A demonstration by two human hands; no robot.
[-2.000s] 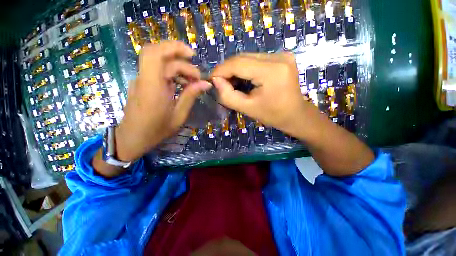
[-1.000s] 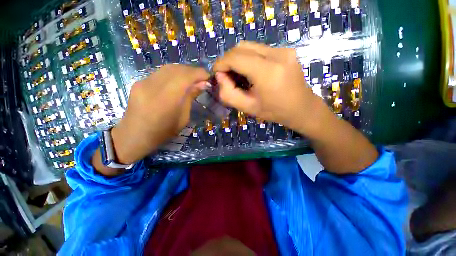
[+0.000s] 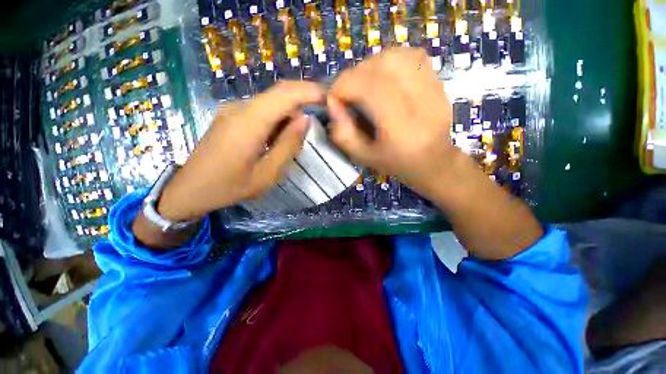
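Observation:
My left hand (image 3: pixel 252 146), with a watch on its wrist, holds a white-grey adhesive sheet (image 3: pixel 314 172) divided by dark parallel lines. The sheet hangs tilted below my fingers. My right hand (image 3: pixel 394 109) meets the sheet's upper end with thumb and forefinger pinched together. Whether a small piece is between those fingertips is hidden. Both hands are over a clear blister tray (image 3: pixel 540 88). Flex circuit modules (image 3: pixel 316 44) with black ends and amber middles stand in rows in it, partly covered by my hands.
A second blister tray (image 3: pixel 179 109) at left holds modules lying sideways in columns. Tiny white scraps (image 3: pixel 578 85) lie on the green mat (image 3: pixel 591 146) at right. A yellow-rimmed tray (image 3: pixel 645 95) is at the far right edge. Dark stacked trays (image 3: pixel 18 139) are at the far left.
The adhesive sheet has turned and now shows broad and bright below my left hand. Both hands are still close together and have shifted slightly right and up. The camera view has shifted a little.

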